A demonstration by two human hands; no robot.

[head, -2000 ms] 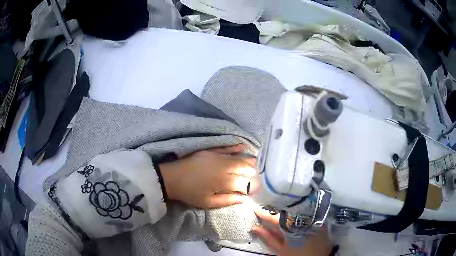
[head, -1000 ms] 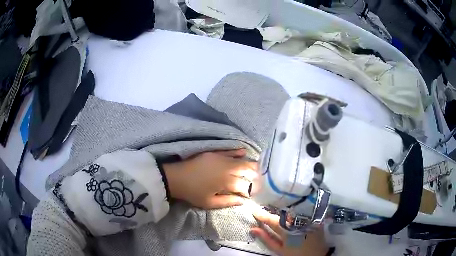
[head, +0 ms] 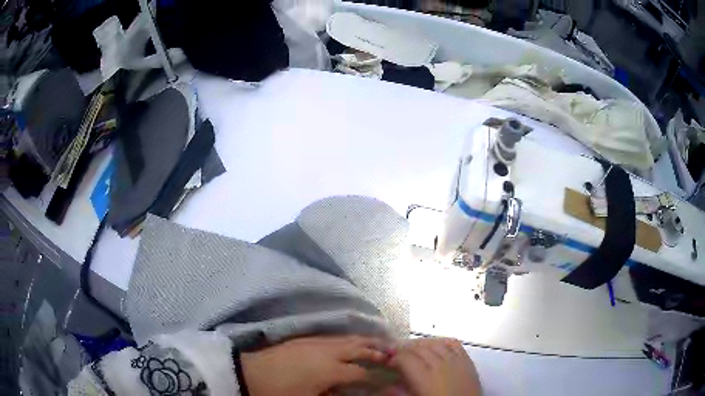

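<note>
Light-grey textured fabric (head: 209, 278) lies folded on the table left of the sewing machine (head: 483, 193). A rounded light-grey piece (head: 355, 228) and a dark grey piece (head: 298, 249) stick out from its far side. My left hand (head: 309, 367) rests on the near edge of the fabric, fingers bent. My right hand (head: 437, 367) meets it at the bottom of the picture, fingertips at the same fabric edge. Both hands are partly cut off, and the fabric between the fingers is blurred. The fabric lies clear of the lit presser foot (head: 495, 286).
Dark grey cut pieces (head: 154, 155) are stacked at the left. Cream fabric (head: 587, 116) lies in a white trough behind the machine. A black band (head: 618, 224) wraps the machine arm. A small red-and-dark tool (head: 657, 354) lies at the bed's right end.
The fabric and both hands have moved away from under the machine head towards the wearer. The view has shifted, showing more of the machine bed. The hands' fingertips have come together.
</note>
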